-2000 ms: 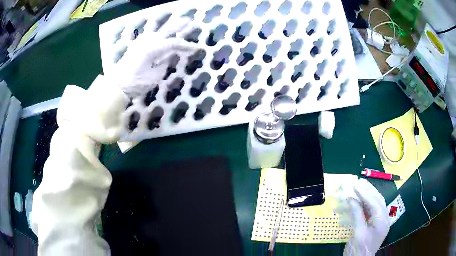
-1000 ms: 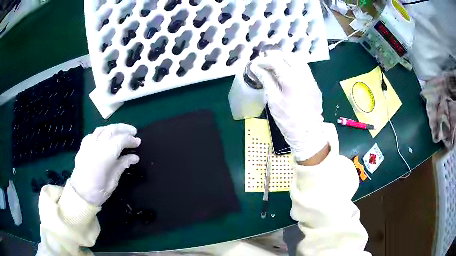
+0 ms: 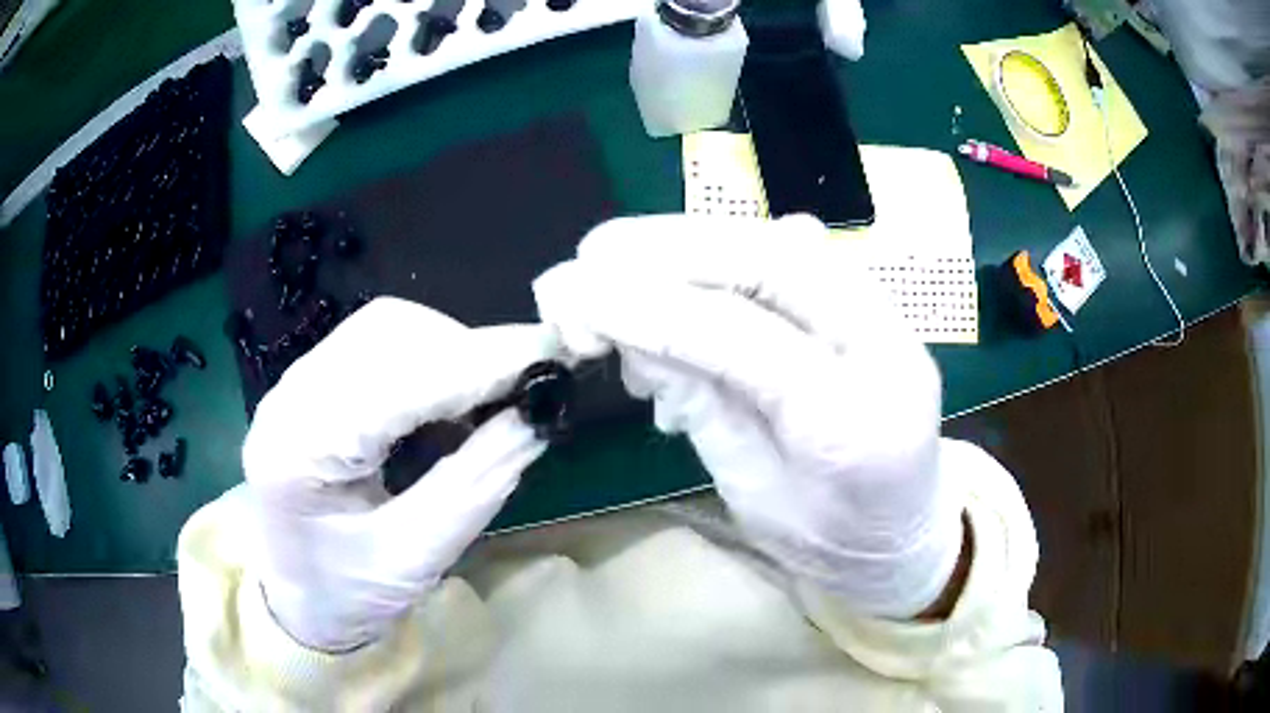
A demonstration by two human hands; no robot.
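Note:
My gloved left hand [image 3: 369,453] holds a glossy black moulded part [image 3: 545,398] between thumb and fingers, low in the middle, above the bench's front edge. My gloved right hand [image 3: 780,390] is beside it with fingertips pinched together, touching or nearly touching the part's top. A bit of white at the right fingertips may be a wipe or glove; I cannot tell which. More loose black parts [image 3: 295,265] lie on the black foam mat [image 3: 460,195], partly behind my hands, and others [image 3: 146,397] lie on the green bench at left.
A black parts tray [image 3: 137,209] is at far left, a white blister tray [image 3: 404,63] at the top. A white bottle [image 3: 685,73], phone [image 3: 805,119] and dot sheet [image 3: 930,251] stand or lie behind my right hand. A pink marker [image 3: 1017,163] and orange-and-black tool [image 3: 1033,290] are at right.
My right hand has left the bottle top and come down beside my left. My left hand has moved right and now holds a black part. The view has tilted down, and the blister tray sits higher.

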